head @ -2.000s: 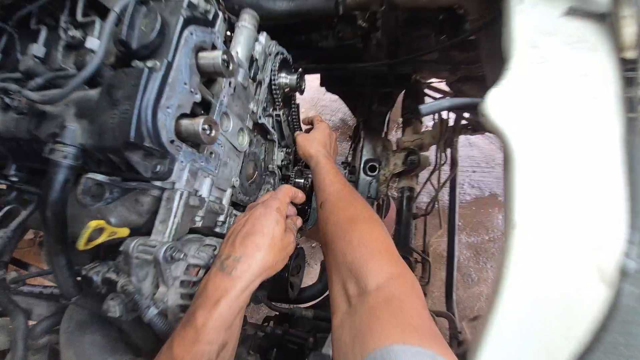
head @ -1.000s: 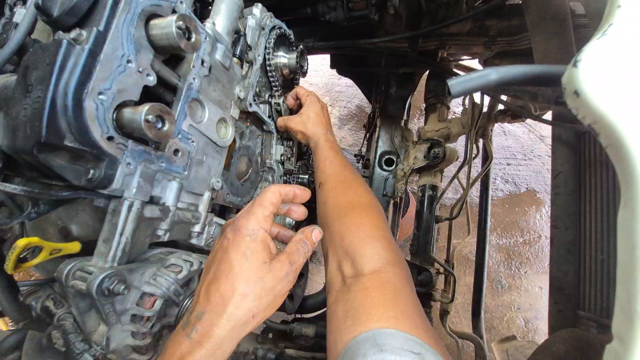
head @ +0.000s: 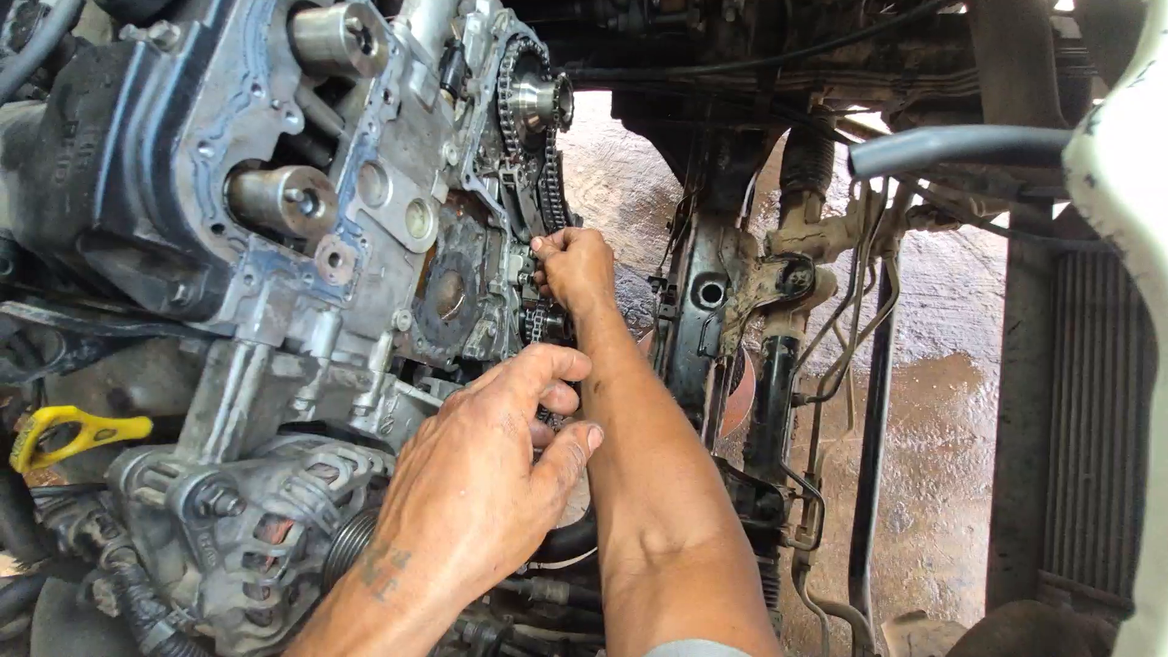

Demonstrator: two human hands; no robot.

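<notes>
My right hand (head: 577, 266) reaches to the chain side of the engine block (head: 383, 210), its thumb and fingertips pinched at the edge below a timing chain (head: 552, 187). Whether a small part sits between them cannot be seen. Above it, the chain loops round a sprocket with a shiny metal hub (head: 534, 102). My left hand (head: 493, 447) hovers nearer the camera with its fingers curled and apart, holding nothing visible. Just beyond its fingertips, a small lower sprocket (head: 538, 324) shows partly, with chain on it.
An alternator (head: 255, 520) with a ribbed pulley is at lower left, near a yellow dipstick handle (head: 78, 436). Two metal cylinders (head: 339, 38) stand out of the engine's top. Metal pipes (head: 853, 338), a grey hose (head: 958, 149), a finned radiator (head: 1095, 420) and a white body panel (head: 1127, 182) lie to the right.
My left hand has drawn back from the lower sprocket, where it was two seconds ago, and its fingers have come apart. My right hand stays by the chain. The view has moved closer to the engine.
</notes>
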